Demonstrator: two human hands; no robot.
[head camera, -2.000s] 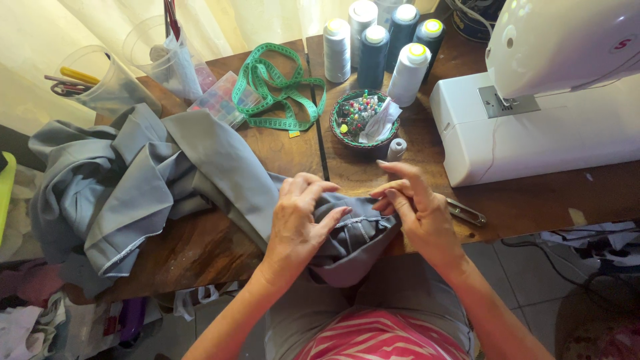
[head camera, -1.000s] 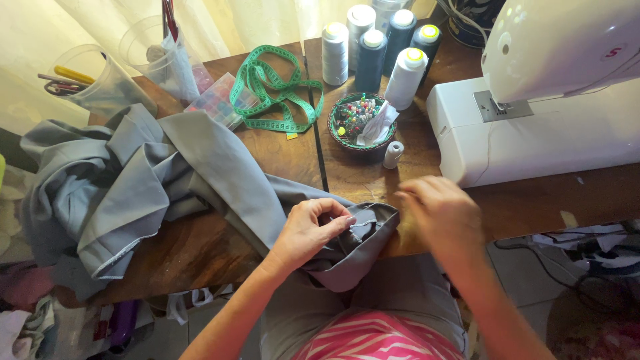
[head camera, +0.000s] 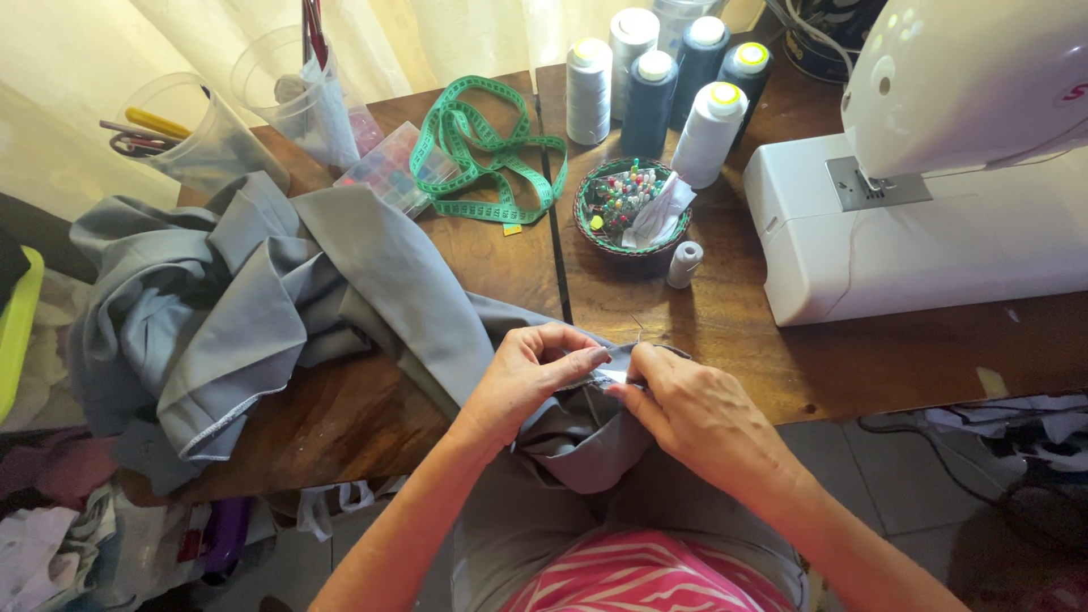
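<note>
Grey fabric lies bunched on the left of the wooden table and runs to the front edge, where its end hangs over my lap. My left hand pinches the edge of this end between thumb and fingers. Close on its right, my right hand grips the same edge, with a bit of white showing between the two hands. A thin thread or needle seems to stick up above my right fingers; which one I cannot tell. Beyond my hands are a small grey thread spool and a basket of pins.
A white sewing machine stands at the right. Large thread cones stand at the back, beside a green tape measure. Plastic cups with tools and a clear compartment box are at the back left.
A second ago my right hand was off the fabric, blurred, to the right; now it is back on the edge beside my left hand. The metal pin-like object seen at the right two seconds ago no longer shows.
</note>
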